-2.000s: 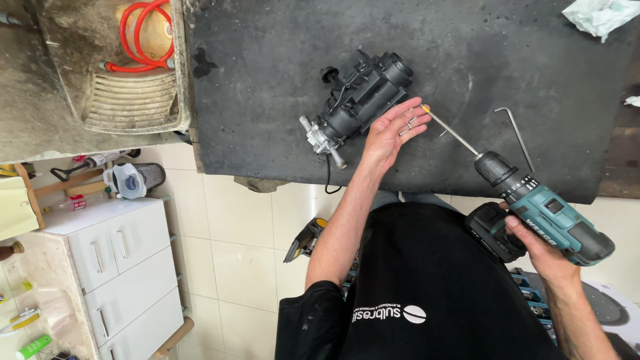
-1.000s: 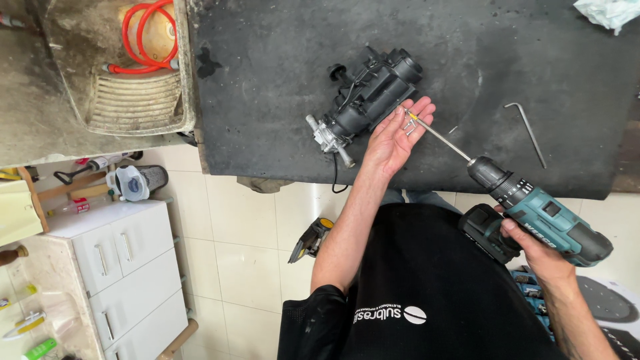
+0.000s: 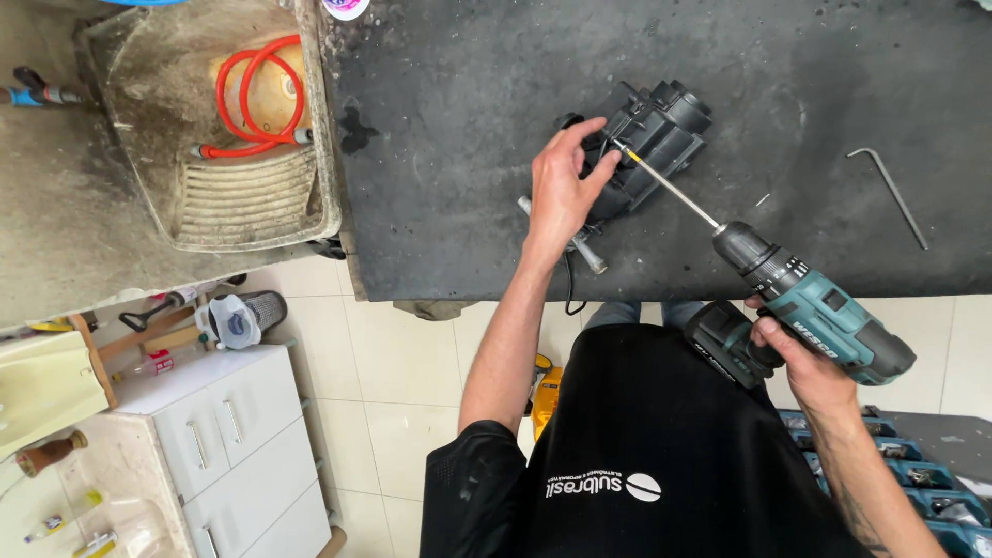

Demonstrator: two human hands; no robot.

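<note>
My right hand [image 3: 802,356] is closed around the handle of a teal and black Wesco cordless drill [image 3: 829,310]. A long screwdriver bit [image 3: 674,186] with a yellow band runs from its chuck up to the left. The bit's tip meets a black plastic motor or pump unit [image 3: 659,132] lying on the dark bench. My left hand [image 3: 570,174] is at the unit's left side, thumb and forefinger apart on either side of the bit's tip. Whether these fingers hold a small part is unclear. A metal fitting [image 3: 585,252] sticks out below my left wrist.
A hex key [image 3: 891,198] lies at the right on the dark bench mat [image 3: 465,155]. A worn sink [image 3: 329,155] with a coiled red hose [image 3: 248,93] is at the left. Below are a white cabinet [image 3: 240,457], a yellow tool [image 3: 547,395] and blue parts bins [image 3: 914,473].
My left hand has moved left from the bench beside the unit onto it. The drill has shifted along, and its bit now reaches the unit.
</note>
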